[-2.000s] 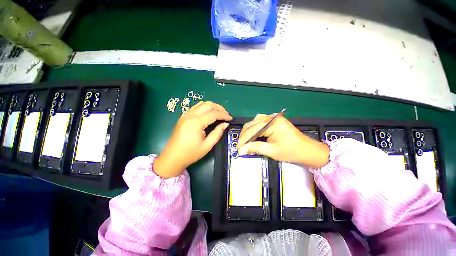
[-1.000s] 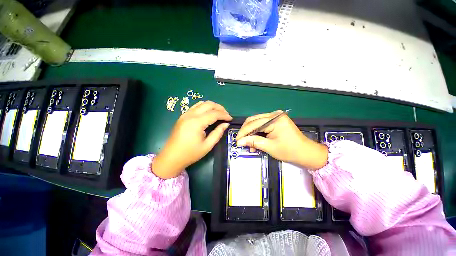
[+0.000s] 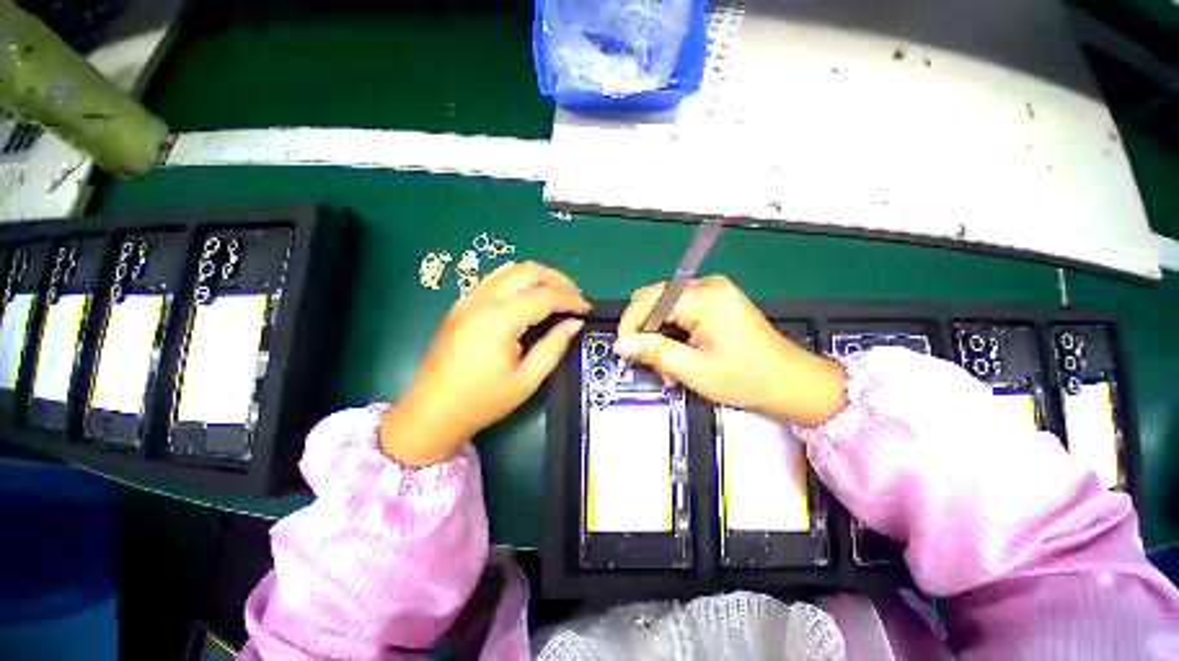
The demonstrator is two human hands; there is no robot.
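My right hand holds slim metal tweezers like a pen, over the camera end of the leftmost phone housing in the black foam tray. The tweezers' tips are hidden by my fingers. Round rings or openings show at that housing's top left, above a white sheet. My left hand rests at the tray's upper left corner, fingers bent, with nothing seen in it. Loose gold rings lie on the green surface just beyond my left hand.
A second foam tray with several phone housings stands at the left. Beyond are a blue bin with a clear bag, a large white board and a green cylindrical object. My right sleeve covers part of the near tray.
The tweezers have swung more upright in my right hand, with their back end pointing away from me. My left hand keeps its place at the tray corner. The whole view has shifted slightly.
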